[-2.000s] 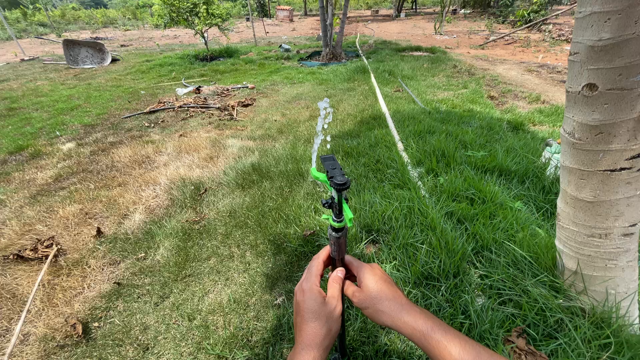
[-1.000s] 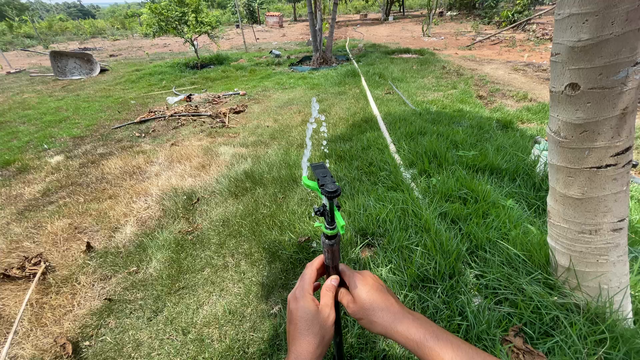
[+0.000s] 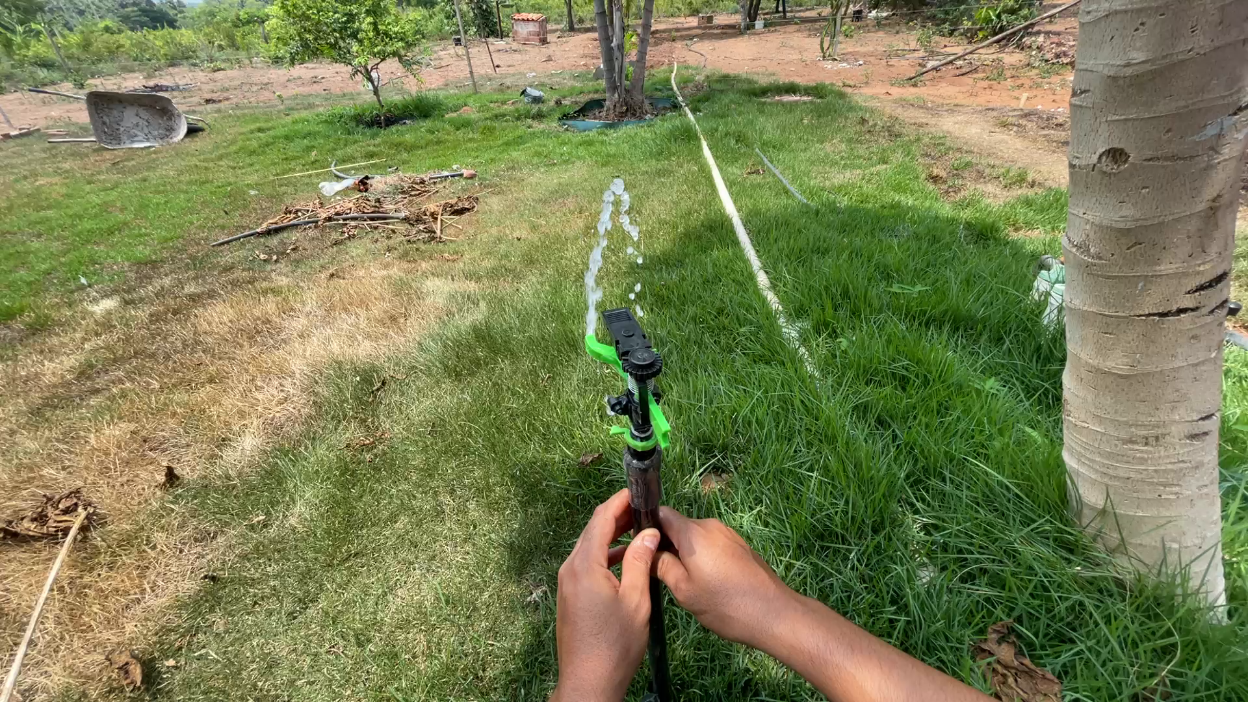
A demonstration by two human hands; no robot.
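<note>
A black and green plastic impact sprinkler head [image 3: 636,380] stands upright on a dark riser pipe [image 3: 659,624]. My left hand [image 3: 609,595] grips the pipe just below the head, thumb in front. Close against it from the right, my right hand [image 3: 717,570] also closes on the pipe; some of its fingers are hidden behind the pipe and the left hand. A thin stream of water [image 3: 597,253] rises from the green nozzle and breaks into drops that fall on the right side.
A pale tree trunk [image 3: 1146,292] rises at the right. A whitish hose [image 3: 731,210] runs away through the grass. Dry sticks and leaves [image 3: 390,210] lie at mid left, an overturned wheelbarrow [image 3: 135,119] farther back. Several trunks [image 3: 624,58] grow together beyond.
Both hands stay on the pipe below the sprinkler head. The water stream has changed shape, now arching over with separate drops on its right.
</note>
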